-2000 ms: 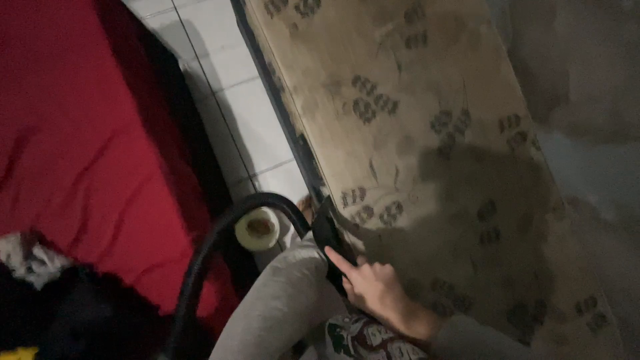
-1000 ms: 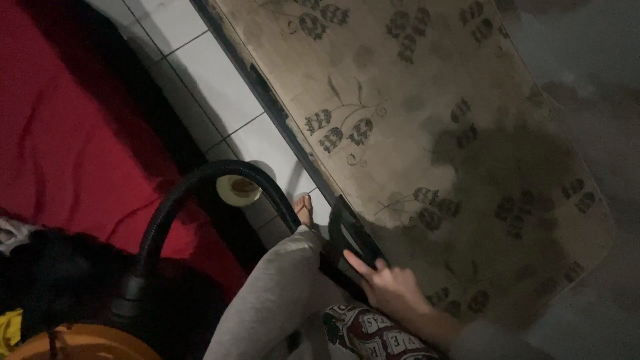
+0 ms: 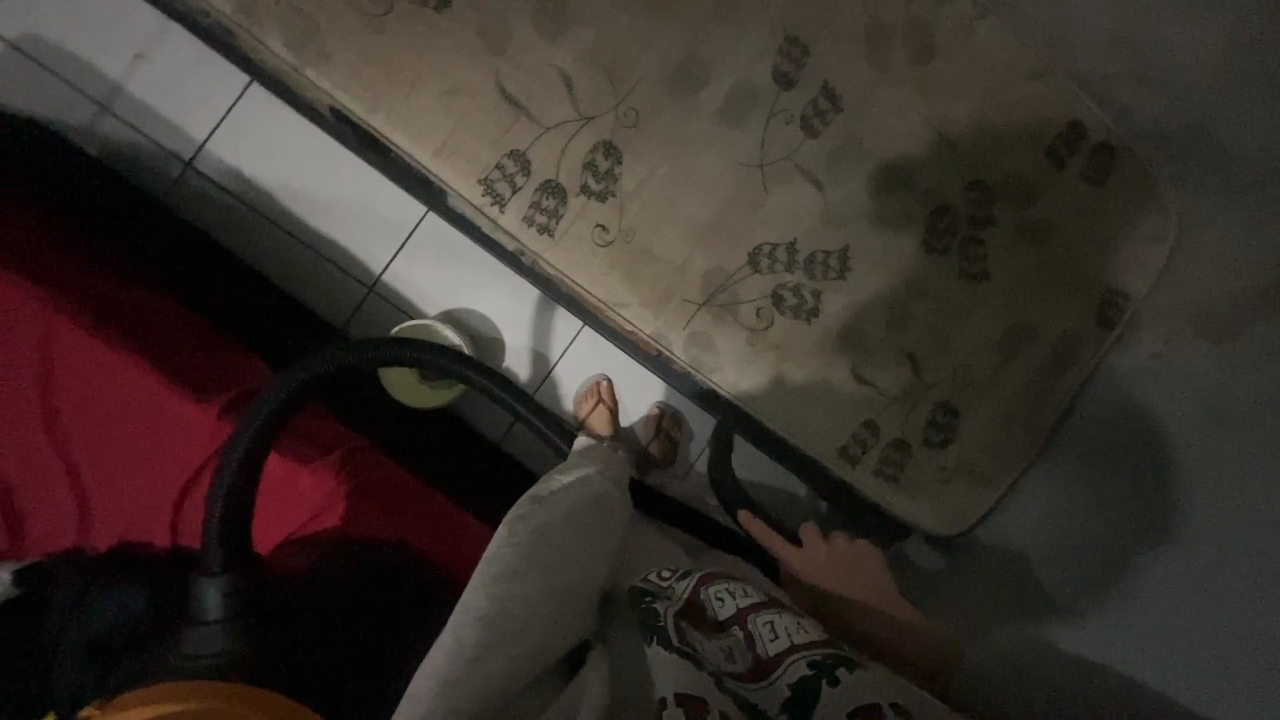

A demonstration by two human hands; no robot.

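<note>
My right hand [image 3: 835,565] is at the lower right, closed around the black curved handle [image 3: 728,480] of a vacuum hose, its index finger stretched along it. From there the black corrugated hose [image 3: 300,375] runs behind my leg and arcs left to an orange vacuum canister [image 3: 190,702] at the bottom left edge. The handle lies beside the near edge of a beige mattress [image 3: 660,250] with a dark flower print, where a dark shadow falls over its right end. The far end of the handle is hard to make out. My left hand is out of view.
A red cloth-covered surface [image 3: 110,400] with a dark side is at the left. White floor tiles [image 3: 310,170] lie between it and the mattress. A pale round container [image 3: 425,385] stands there, partly behind the hose. My feet in flip-flops [image 3: 598,405] are on the tiles. A grey surface borders the mattress.
The view has turned and shifted toward the mattress's rounded end. My right hand stays on the black handle, which is now beside the mattress near that end.
</note>
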